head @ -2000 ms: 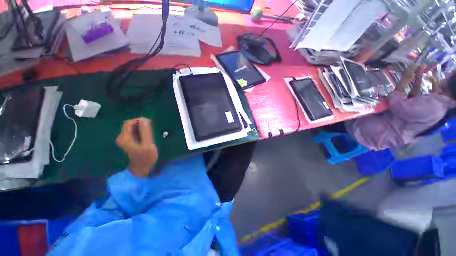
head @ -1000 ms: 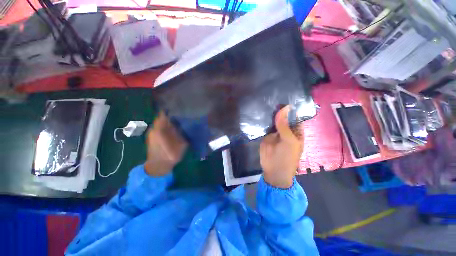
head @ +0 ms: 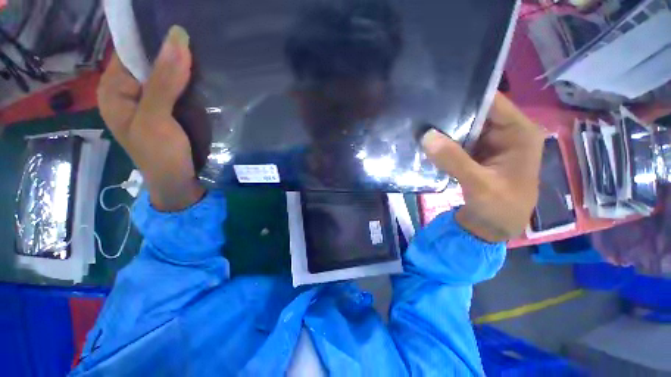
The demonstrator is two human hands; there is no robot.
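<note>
A black film-covered tablet [head: 294,96] is held up close to the camera, its top cut off by the picture's upper edge. A white sleeve shows at its sides, and a white barcode label [head: 257,174] is near its lower edge. My left hand [head: 154,125] grips its left side, thumb on the face. My right hand [head: 494,173] grips its lower right corner, thumb on the face. Another tablet [head: 342,232] lies on a white sleeve on the green mat below, partly hidden by the held one. Glare and a dark reflection show on the held face.
A glossy film-wrapped tablet [head: 48,195] lies on white sleeves at left, beside a white charger [head: 135,182] with a thin cord. At right are a tablet [head: 552,184] and leaning tablets [head: 611,166]. Part of a person [head: 634,239] shows at far right. Blue bins stand below.
The held tablet has come up closer to the camera and turned more level, with its face towards it. Both hands have risen with it. More of the tablet on the mat shows.
</note>
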